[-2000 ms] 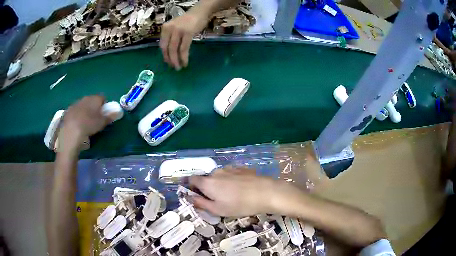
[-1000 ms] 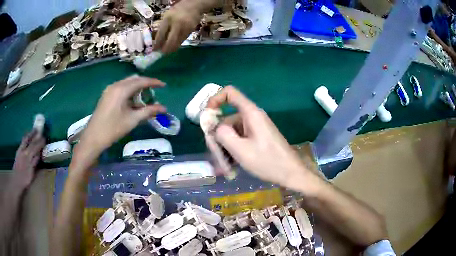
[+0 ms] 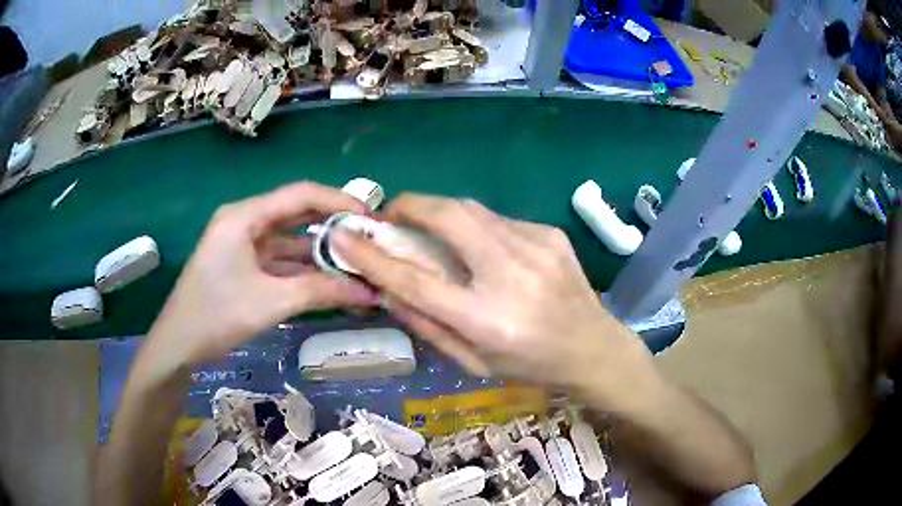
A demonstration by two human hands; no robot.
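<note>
My left hand [image 3: 272,259] and my right hand [image 3: 485,287] hold a white device housing [image 3: 381,247] between them over the near side of the belt. The fingers cover much of it, so whether its halves are fully closed cannot be told. A parked white housing [image 3: 356,356] lies just below the hands, above the heap. The heap of beige-white oval panels [image 3: 343,476] with thin stubs lies nearest me. Another white piece [image 3: 364,192] shows partly behind my fingers on the belt.
The green belt [image 3: 475,148] crosses the view. Two closed housings [image 3: 127,263] lie at its left. A long white piece [image 3: 605,219] and several open shells [image 3: 771,200] lie right, around the slanted metal post [image 3: 732,158]. Another panel heap [image 3: 237,74] and a blue tray [image 3: 628,49] are opposite.
My hands have come together around a white housing; they were apart a second ago. The other people's hands at the far side and left have left the view. Pieces on the belt have shifted left.
</note>
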